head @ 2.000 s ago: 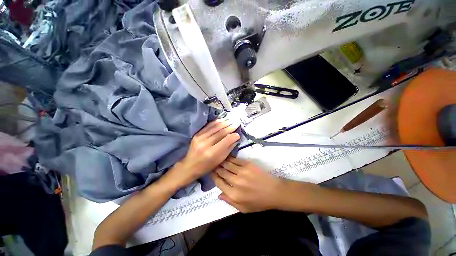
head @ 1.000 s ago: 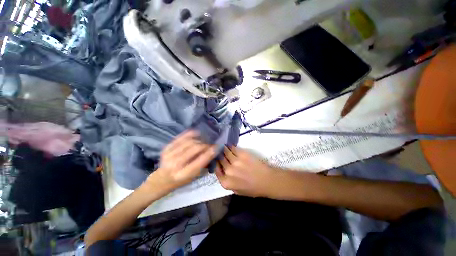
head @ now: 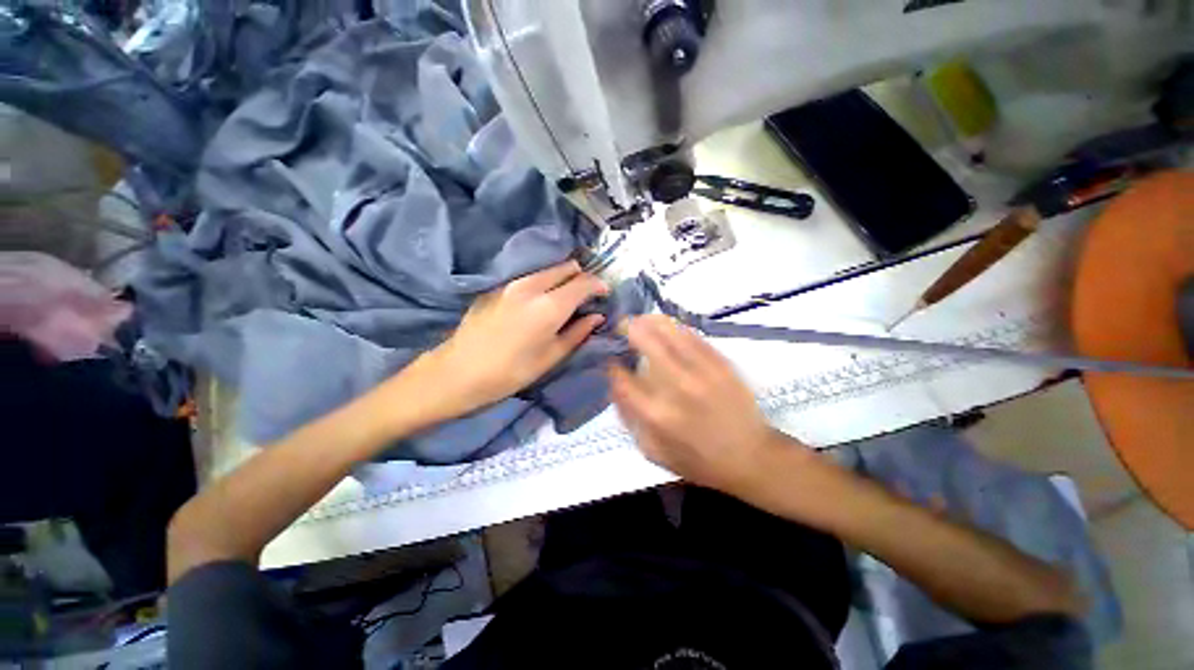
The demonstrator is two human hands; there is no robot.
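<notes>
The blue-grey garment (head: 354,249) lies heaped left of and in front of the needle area (head: 622,216) of the off-white sewing machine (head: 812,59). My left hand (head: 530,327) rests on the cloth just in front of the presser foot, fingers bent onto it. My right hand (head: 687,399) is slightly blurred, its fingertips at the cloth edge beside the left fingers; its grip is unclear. The narrow grey binding strip (head: 890,343) runs from the orange disc (head: 1137,327) at the right to the cloth near the foot.
Black thread snips (head: 753,195) and a black phone (head: 871,170) lie under the machine arm, a yellow item (head: 965,98) behind. A wooden-handled awl (head: 976,266) lies near the disc. Ruler marks (head: 838,382) run along the table front. Pink cloth (head: 59,308) is at far left.
Both hands have moved up closer to the foot. The raised, folded cloth edge between them now lies lower, and my left hand is flatter on the garment. The camera view has shifted.
</notes>
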